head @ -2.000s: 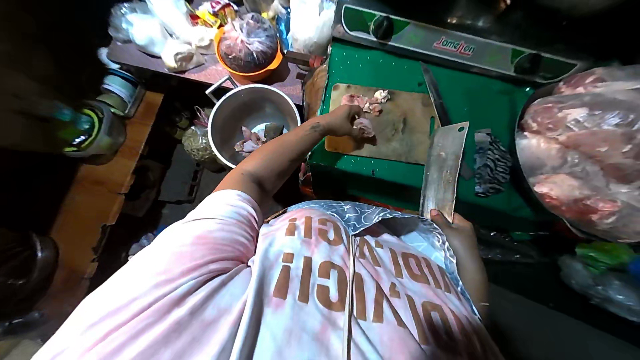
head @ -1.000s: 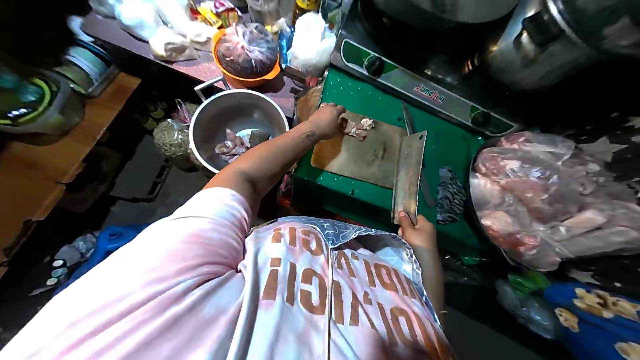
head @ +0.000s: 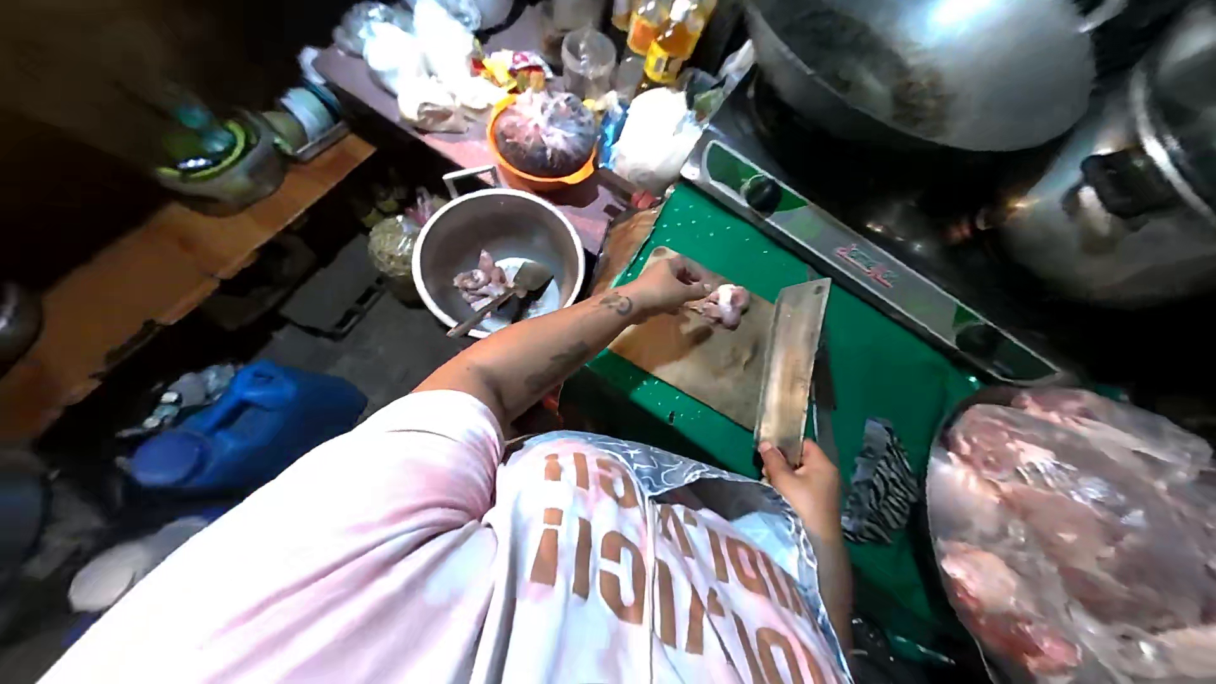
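My right hand grips a broad cleaver at its lower end; the blade points up along the right side of a wooden cutting board. Over the board's upper left part, my left hand has its fingers at the edge of some raw meat pieces; whether it pinches one cannot be told. Partly under the cleaver lies another long blade. Left of the board, a metal pot holds raw meat and a utensil with a dark, wide end.
A gas stove with a large wok borders the green tabletop. Bagged raw meat fills a basin at right, near a striped cloth. An orange bowl and bottles stand behind the pot.
The view has shifted. The left hand was on the meat at the board's middle two seconds ago and is now farther to the board's upper left. The right hand still holds the cleaver.
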